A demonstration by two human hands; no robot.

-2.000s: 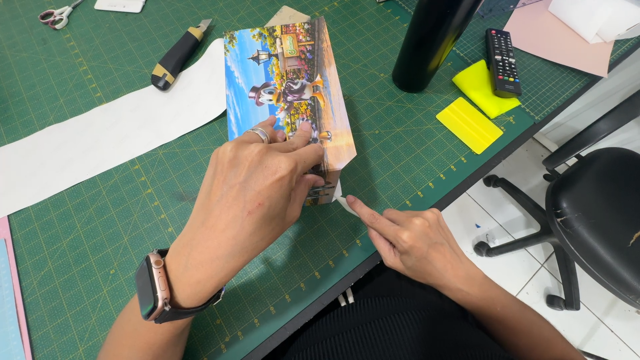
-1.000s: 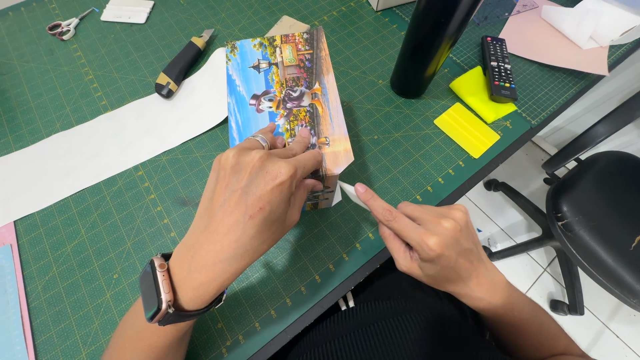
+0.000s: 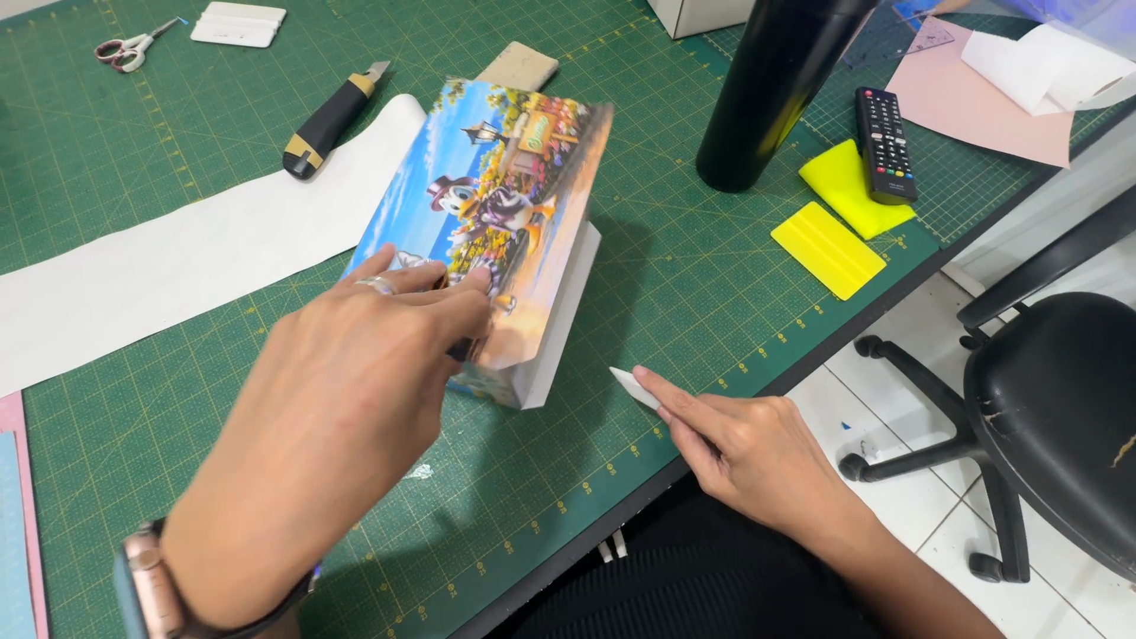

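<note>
A box (image 3: 532, 204) with a colourful cartoon-duck print on its top stands tilted on the green cutting mat, its white side showing on the right. My left hand (image 3: 382, 328), with a ring and a smartwatch at the wrist, grips the near left part of the box; the thumb is partly hidden. In my right hand (image 3: 737, 444) a small white pointed tool (image 3: 635, 388) is pinched between thumb and index finger, apart from the box. Behind the box, a beige block (image 3: 517, 67) shows in part.
A snap-off utility knife (image 3: 330, 129) lies on a white paper strip (image 3: 204, 240). Scissors (image 3: 129, 51) and a white scraper (image 3: 238, 24) are at upper left. A black bottle (image 3: 763, 98), remote control (image 3: 885, 146), yellow cloth (image 3: 843, 182) and yellow scraper (image 3: 828, 250) stand or lie right. An office chair (image 3: 1056, 399) is beside the table.
My left hand has turned and tilted the box, so its white side shows. My right hand, with the white tool, has moved away from the box's near corner.
</note>
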